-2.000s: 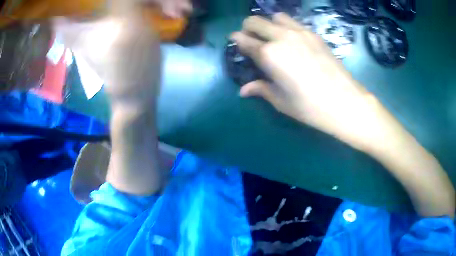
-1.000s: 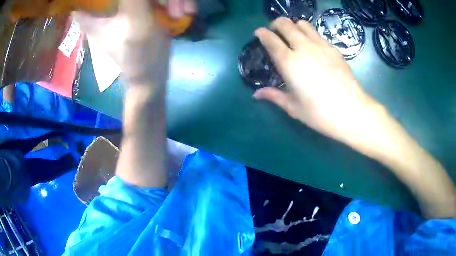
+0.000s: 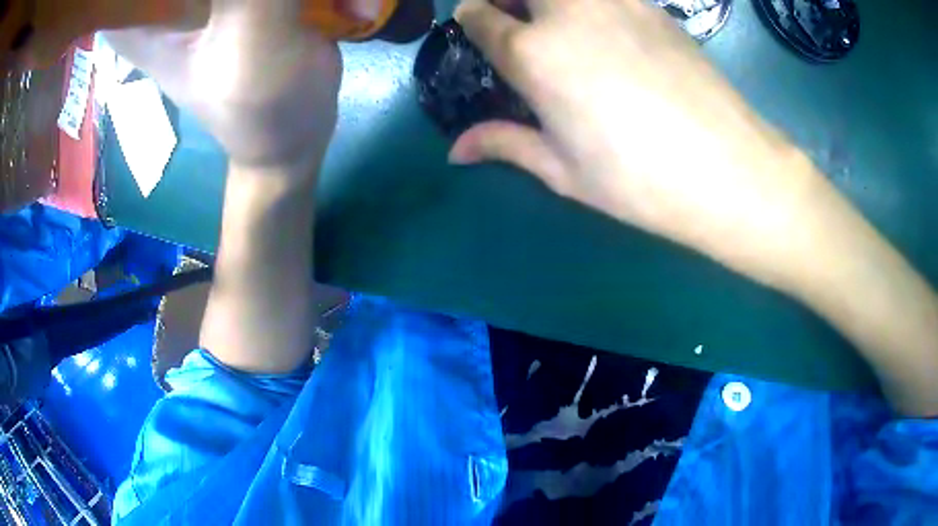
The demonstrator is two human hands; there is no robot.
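Observation:
My left hand [image 3: 252, 92], somewhat blurred, grips the orange electric screwdriver [image 3: 345, 19] at the top left; much of the tool is behind the hand or past the top edge. Its dark nose [image 3: 409, 19] points right, towards a round black housing [image 3: 458, 82]. The bit tip cannot be made out. My right hand [image 3: 607, 113] lies over the right part of this housing and holds it flat on the green bench top [image 3: 535, 267], the thumb along its near edge. The hand hides part of the disc.
Other round housings lie beyond my right hand, one black [image 3: 813, 23] and one silvery [image 3: 705, 12], both cut by the top edge. A white paper [image 3: 142, 134] and a red item [image 3: 77, 154] are at the left. A black cord [image 3: 113, 308] runs to my left forearm. A cardboard box [image 3: 180, 318] is below the bench edge.
The view has shifted, so the waiting housings are now mostly past the top edge. The screwdriver nose is now closer to the held housing. My right hand stays on it.

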